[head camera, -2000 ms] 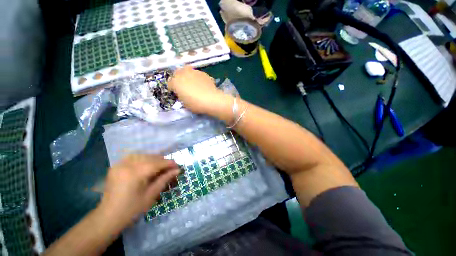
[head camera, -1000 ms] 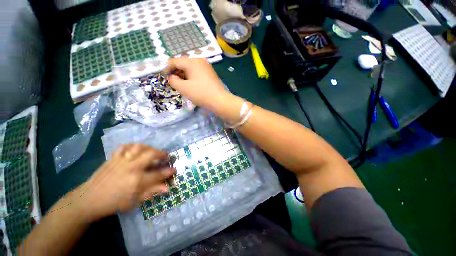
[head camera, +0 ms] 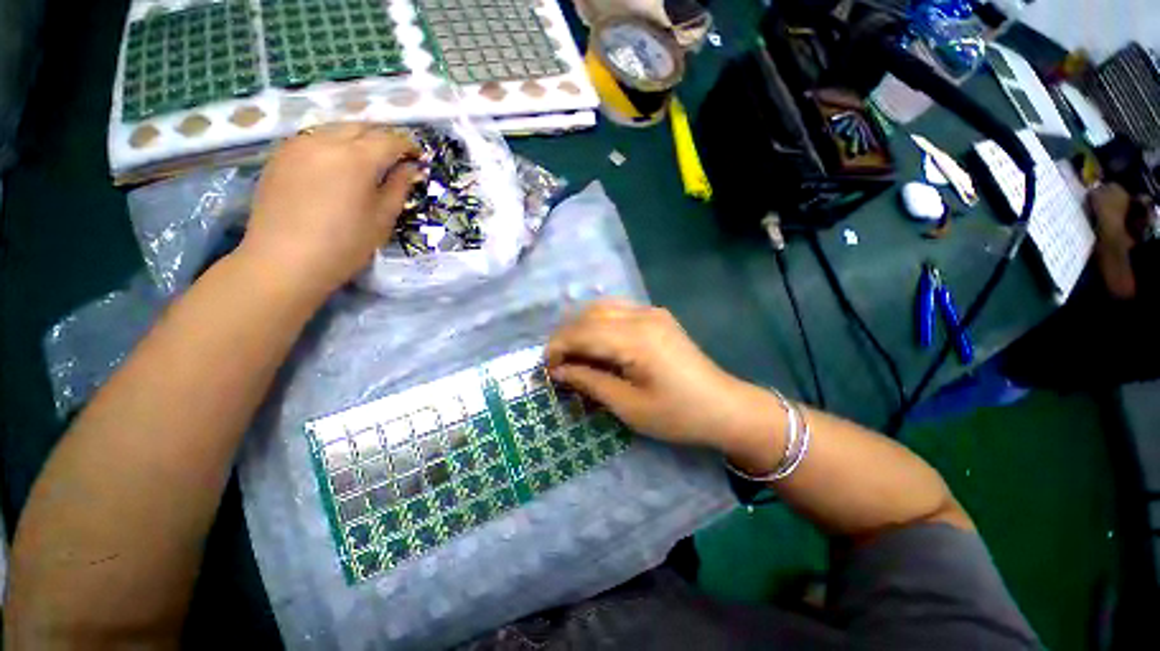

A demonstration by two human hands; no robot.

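The green circuit board panel [head camera: 511, 439] lies on whitish bubble wrap [head camera: 509, 579]. Silvery shielding covers fill its upper rows and part of its left section; lower units show green and gold. My left hand [head camera: 333, 191] is at the open clear bag [head camera: 499, 254], its fingertips at the heap of loose shielding covers [head camera: 439, 204]. My right hand [head camera: 642, 369] is over the upper part of the panel's right section, thumb and fingertips close together at the units. Whether either hand pinches a cover is too small to tell.
Beyond the bag, a white foam tray [head camera: 242, 117] bears more panels. Tape roll [head camera: 632, 70], yellow knife handle [head camera: 688, 153], black box with cables [head camera: 776, 165] and blue-handled tool [head camera: 943, 312] lie to the right. Another person's hand [head camera: 1117, 216] shows at the right edge.
My left hand has moved from the panel up to the bag. My right hand has left the bag and come down to the panel. More covers show on the left section, formerly partly hidden.
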